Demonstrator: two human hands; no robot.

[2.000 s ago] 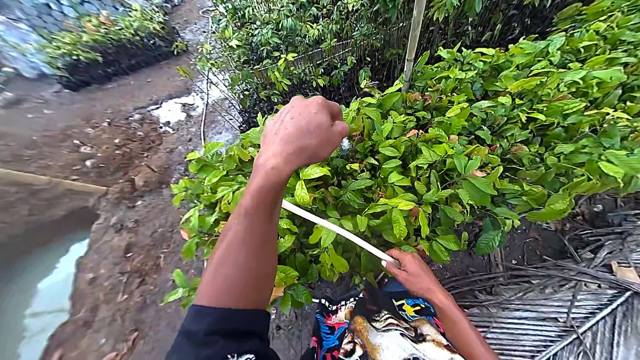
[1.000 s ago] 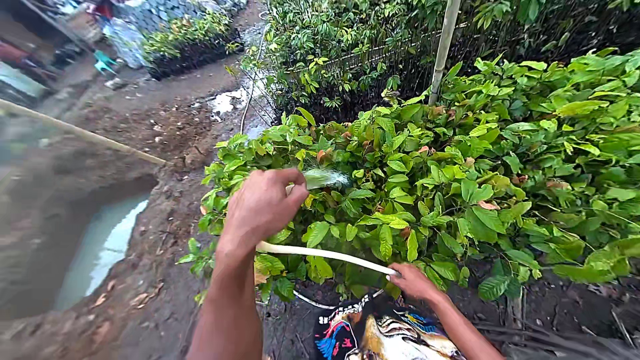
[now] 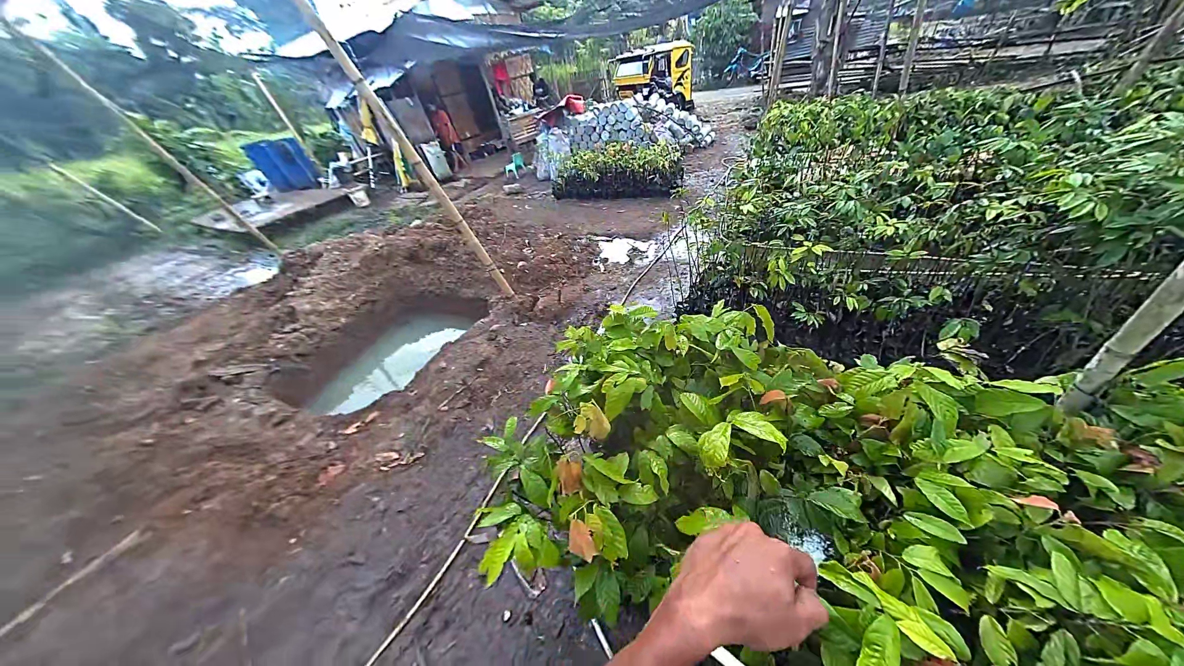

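My left hand (image 3: 745,592) is closed in a fist at the bottom of the head view, above the leaves. A short stretch of white hose (image 3: 727,656) shows just below the fist; the part inside the fingers is hidden. Clear water (image 3: 807,544) sprays from the far side of the hand onto the leaves. Broad-leaved green seedlings (image 3: 934,499), with a few brown and orange leaves, stand packed around and beyond the hand. My right hand is out of view.
A thin hose or line (image 3: 460,546) runs along the muddy ground left of the seedlings. Farther left lies a water-filled pit (image 3: 388,361), with a leaning bamboo pole (image 3: 435,185) by it. More seedlings (image 3: 925,203) grow behind. At right, another pole (image 3: 1124,342) slants up.
The view has swung up and left, bringing in the shelter and yellow vehicle. My right hand, earlier holding the hose lower down, has left the view.
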